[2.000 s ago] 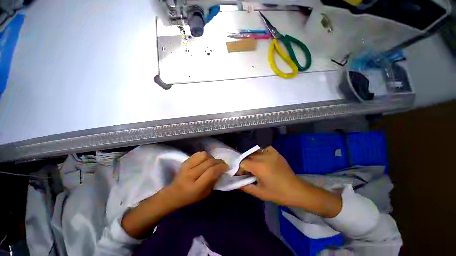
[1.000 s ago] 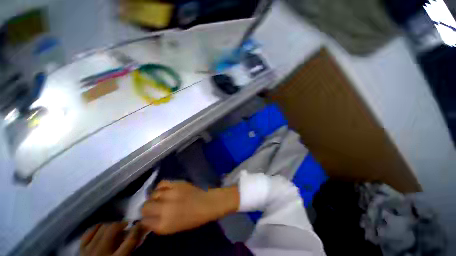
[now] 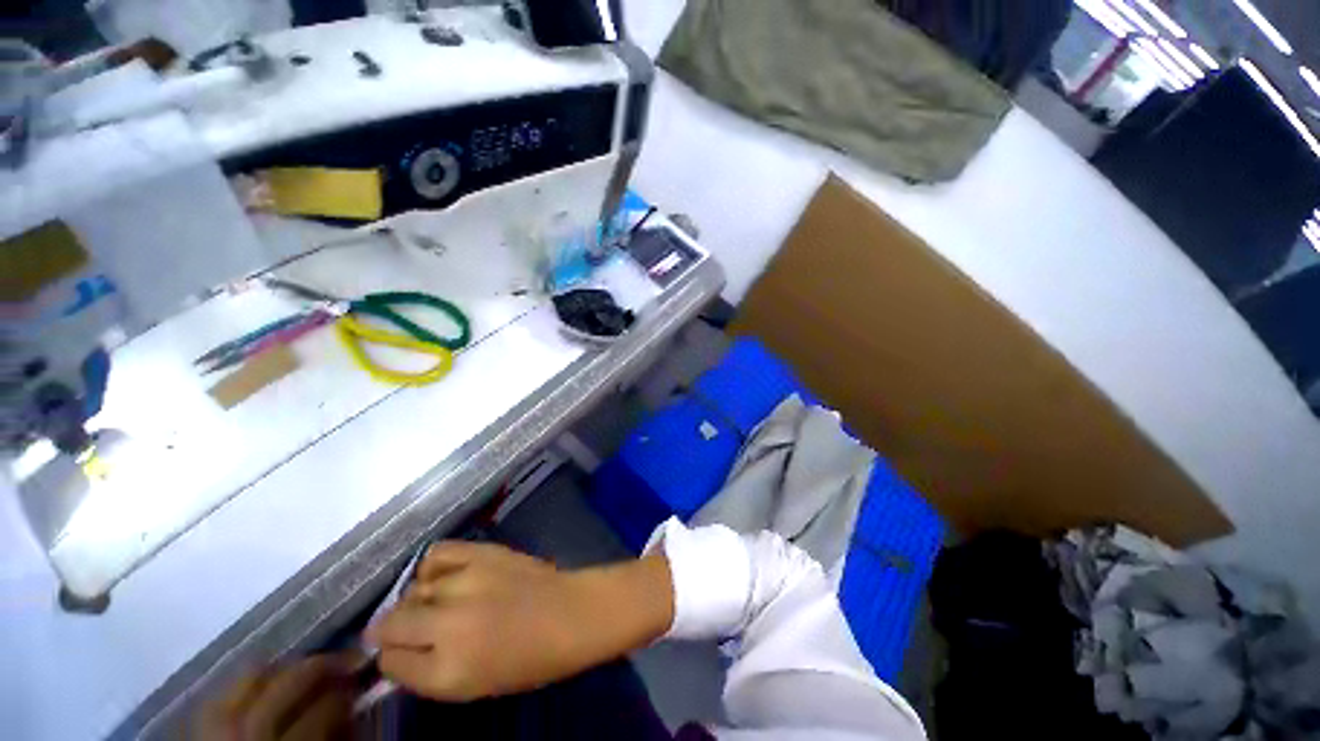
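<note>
My right hand (image 3: 471,620) is at the lower left of the view, below the table edge, with its fingers closed on a small white strip of fabric (image 3: 379,692). My left hand (image 3: 282,702) is beside it at the bottom edge, blurred and partly cut off, with its fingertips at the same fabric. Most of the fabric is hidden by the hands or out of the picture.
The white sewing machine (image 3: 550,123) stands on the table, its needle area lit at left. Scissors (image 3: 398,340), snips (image 3: 268,340), a tan tab (image 3: 254,377) and a plastic cup (image 3: 594,316) lie right of it. A blue crate (image 3: 673,463) holds grey pieces (image 3: 789,471). Grey cloth heaps (image 3: 1180,623) lie lower right.
The view has swung right and up, showing more of the machine body, brown board and room. The hands have shifted to the lower left of the picture, still together at the white fabric.
</note>
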